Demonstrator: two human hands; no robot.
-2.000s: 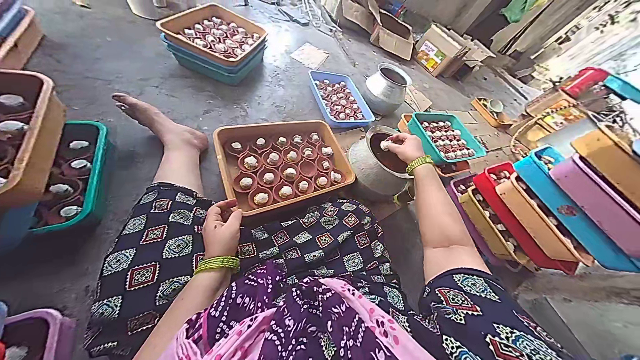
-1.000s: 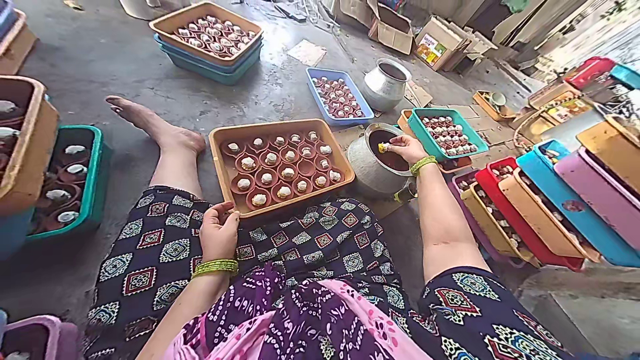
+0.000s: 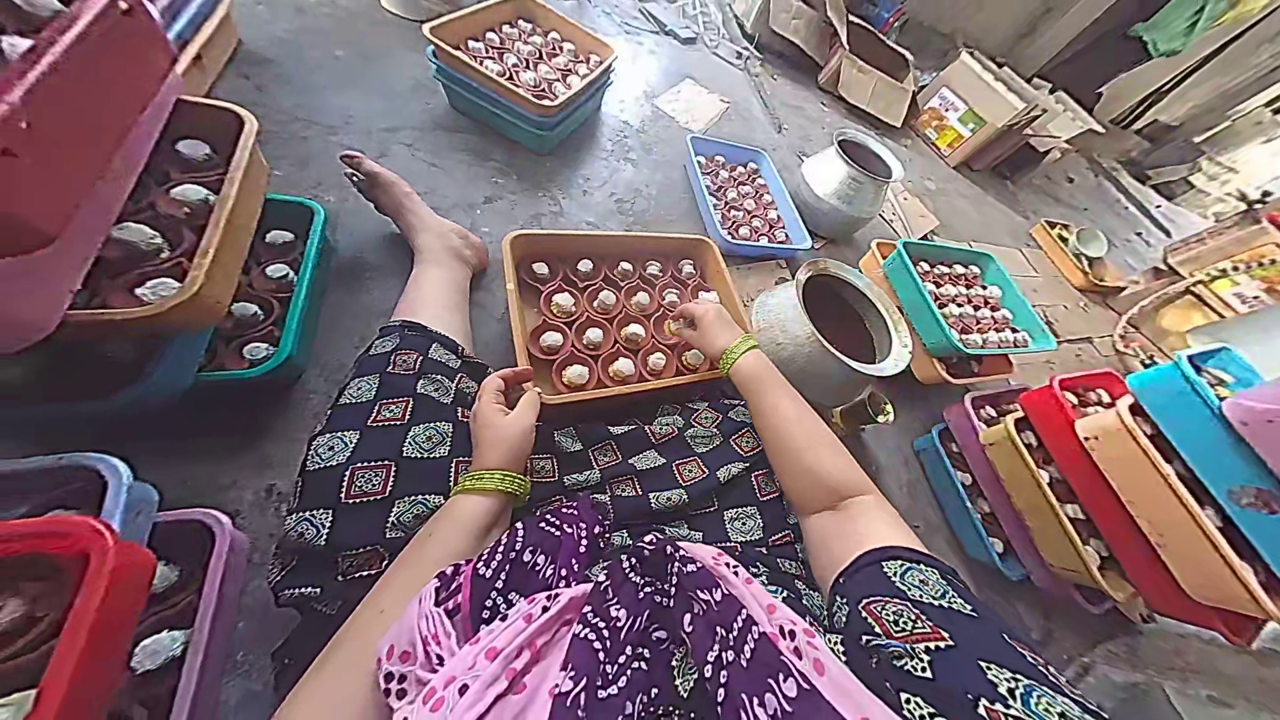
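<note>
An orange plastic tray [image 3: 515, 330] lies by my lap, filled with rows of small reddish clay cups [image 3: 590, 338], most topped with a whitish lump. My left hand [image 3: 505, 415] rests at the tray's near left corner, thumb and fingers apart. Over the right side of the tray is my right hand [image 3: 705, 328], fingertips down at a cup; a small yellowish bit shows at the fingers, but whether they grip it I cannot tell. Just right of the tray stands a wide-mouthed metal pot [image 3: 780, 330] with dark contents.
Beyond the tray are a blue tray [image 3: 700, 200], a second metal pot [image 3: 850, 185] and stacked trays [image 3: 545, 130]. A teal tray [image 3: 905, 300] of cups sits right of the near pot. More trays crowd both sides. Cardboard boxes [image 3: 870, 65] stand at the back.
My right hand has moved left from the mouth of the near metal pot to the right part of the orange tray. My left hand stays at the tray's near left corner.
</note>
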